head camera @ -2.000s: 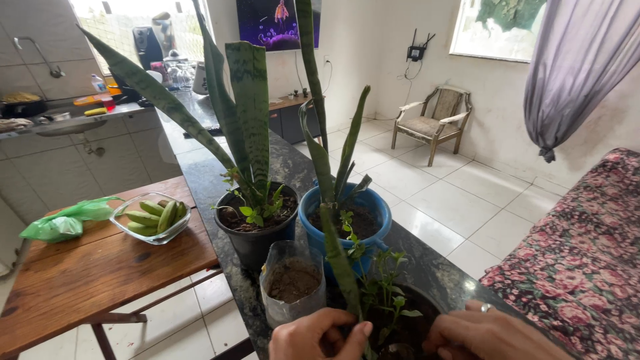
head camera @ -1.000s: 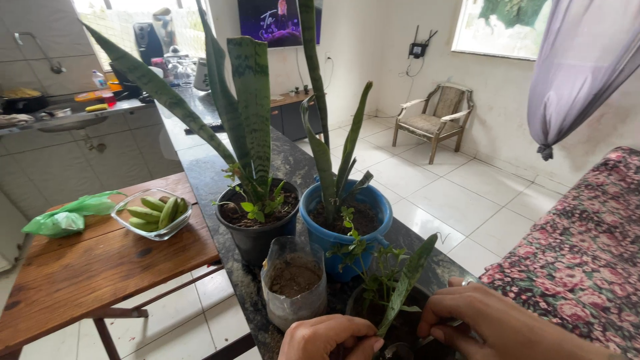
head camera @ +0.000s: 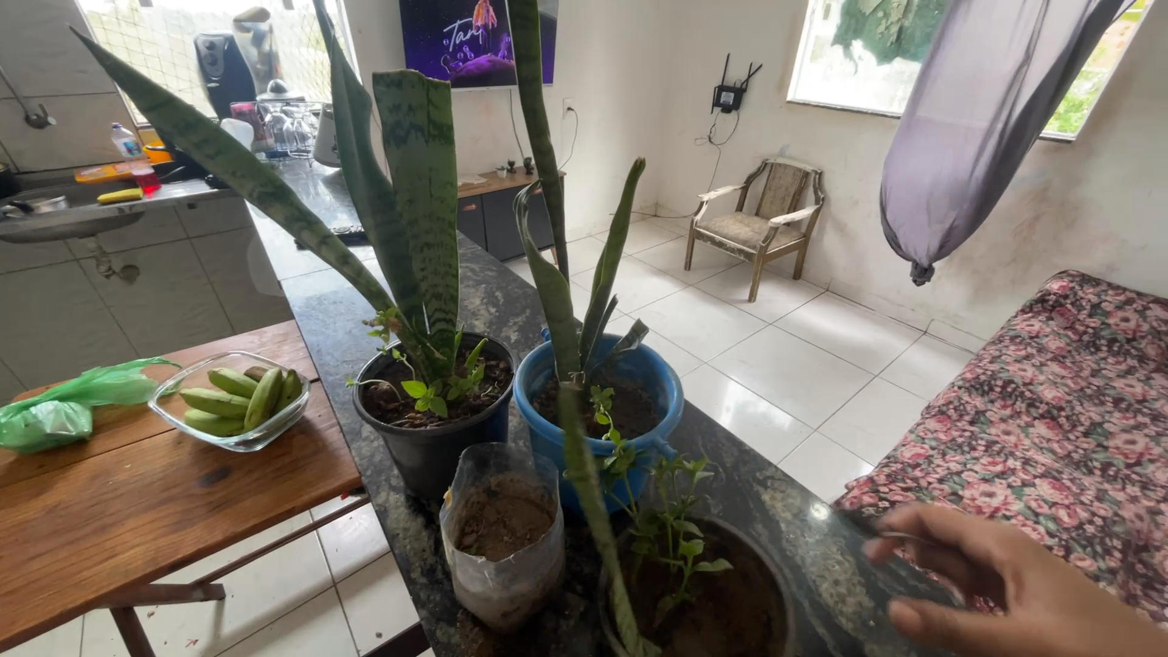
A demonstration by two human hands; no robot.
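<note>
My right hand (head camera: 1013, 584) is at the lower right, fingers apart and holding nothing, right of a dark pot (head camera: 789, 593). That pot holds soil, a leafy seedling (head camera: 680, 538) and an upright snake plant leaf (head camera: 593, 511) at its left side. My left hand is out of view. Left of the pot stands a clear plastic container of soil (head camera: 502, 584). Behind are a blue pot (head camera: 671, 411) and a black pot (head camera: 429, 456), both with snake plants.
The pots stand on a dark granite counter (head camera: 493, 292). A wooden table (head camera: 210, 511) at left bears a glass bowl (head camera: 246, 443) of green bananas and a green plastic bag (head camera: 46, 424). A floral-covered surface (head camera: 1031, 411) lies at right, a wooden armchair (head camera: 757, 224) beyond.
My left hand has gone out of view. My right hand has moved right, away from the pot. The snake plant leaf, between my hands' fingers earlier, now stands in the pot with neither hand on it.
</note>
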